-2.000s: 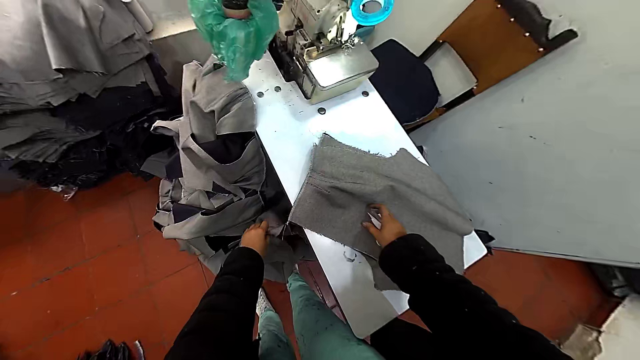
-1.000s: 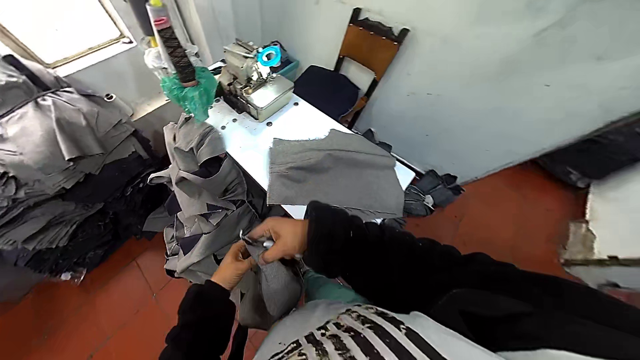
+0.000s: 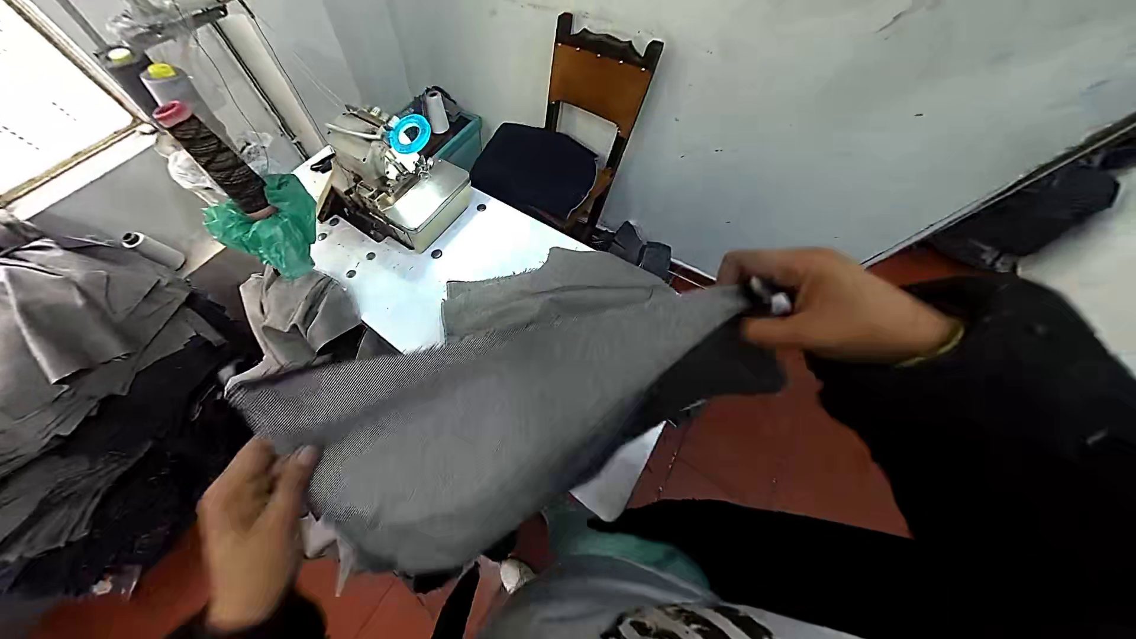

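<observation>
A grey fabric panel [image 3: 479,426] is stretched in the air between my hands, above the white sewing table [image 3: 399,302]. My left hand [image 3: 257,524] grips its lower left edge between thumb and fingers. The far right corner is in my right hand [image 3: 816,302], which also holds a small dark and metallic tool [image 3: 770,297], too blurred to name. Behind the held panel, another grey fabric piece [image 3: 550,288] lies on the table. An overlock sewing machine [image 3: 399,186] with a blue ring stands at the table's far end.
Piles of grey and dark fabric [image 3: 89,355] rise at the left. Thread cones [image 3: 213,151] and a green plastic bag [image 3: 275,222] are beside the machine. A wooden chair [image 3: 603,80] with a dark seat stands by the wall, dark cloth [image 3: 639,248] near it.
One second ago my hands were close together on bunched fabric near my body; now they are wide apart with the panel spread between them. Two seconds ago my right hand was on the table's fabric.
</observation>
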